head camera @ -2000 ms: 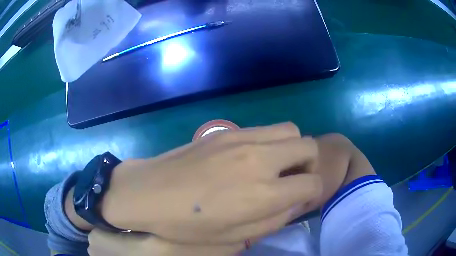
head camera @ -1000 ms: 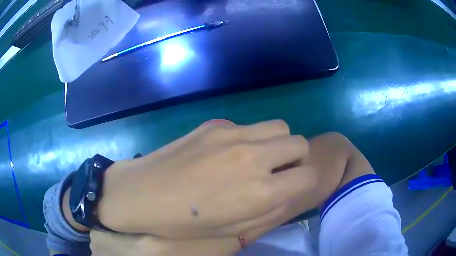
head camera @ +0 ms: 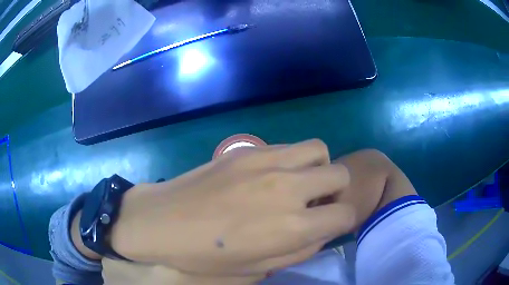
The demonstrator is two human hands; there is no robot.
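Note:
My left hand, with a black watch on its wrist, lies palm down across my bare right forearm. Its fingers are bent and its fingertips are hidden. Part of my right hand shows below my left wrist at the bottom edge, mostly covered and cut off. A round brown-pink disc with a bright white centre lies behind my left hand, partly covered. A thin blue stick, dark at one end, lies on the black glossy board. A crumpled white wipe with faint writing overlaps the board's left corner.
The green bench top surrounds the board. A blue tape outline is at the far left. A dark ribbed object is at the upper left. A blue object is below the bench edge at right.
My left hand shifts slightly over my right arm, covering more of the round disc a second ago and showing more of it now. The board, stick and wipe stay in place.

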